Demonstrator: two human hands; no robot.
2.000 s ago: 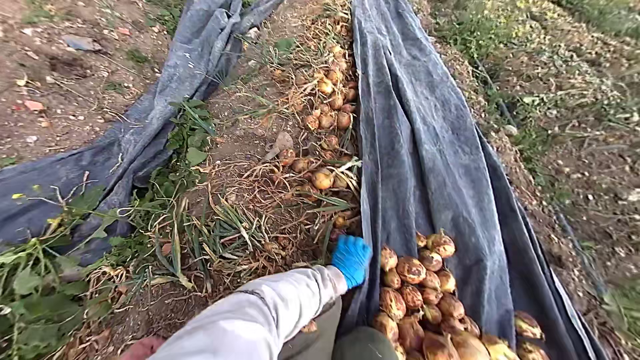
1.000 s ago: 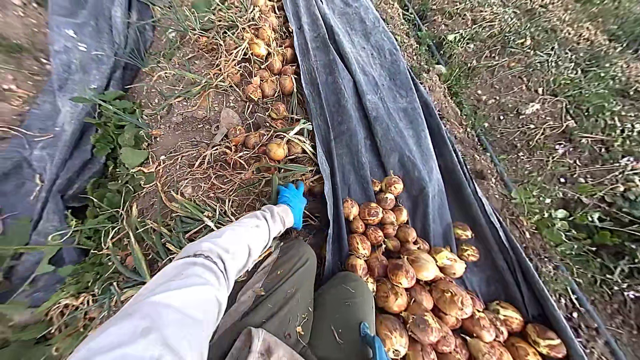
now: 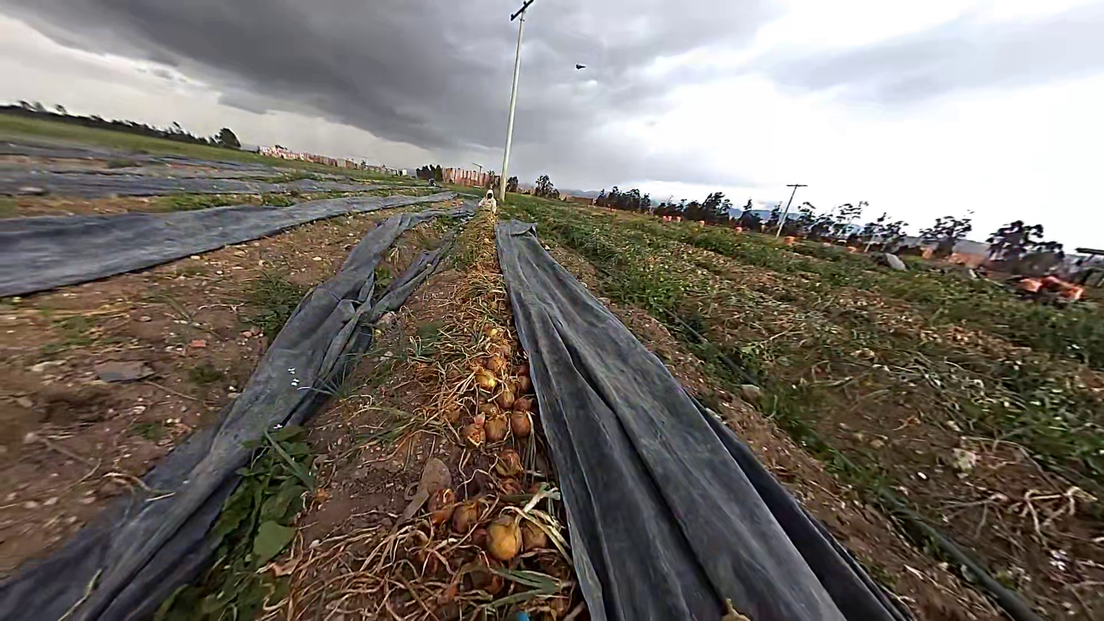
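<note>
Only a sliver of blue glove shows at the bottom edge, apparently the fingertips of my left hand (image 3: 522, 616), among dry onion leaves; what it holds is hidden. Just above it, yellow-brown onions (image 3: 504, 538) lie on the soil with dry tops and roots around them. More onions (image 3: 496, 426) form a line farther up the row. Right of them runs a long strip of dark fabric (image 3: 638, 448), folded lengthwise. The top of what seems to be an onion (image 3: 733, 612) just shows on the fabric at the bottom edge. My right hand is out of view.
A second crumpled dark fabric strip (image 3: 285, 388) lies left of the row, beside leafy weeds (image 3: 272, 509). A thin dark hose (image 3: 940, 543) runs along the right. Far up the row is a person in pale clothing (image 3: 488, 202), near a tall utility pole (image 3: 513, 103).
The view has tilted up to the field and sky. My left forearm, my legs and most of the onion pile on the fabric have left the picture.
</note>
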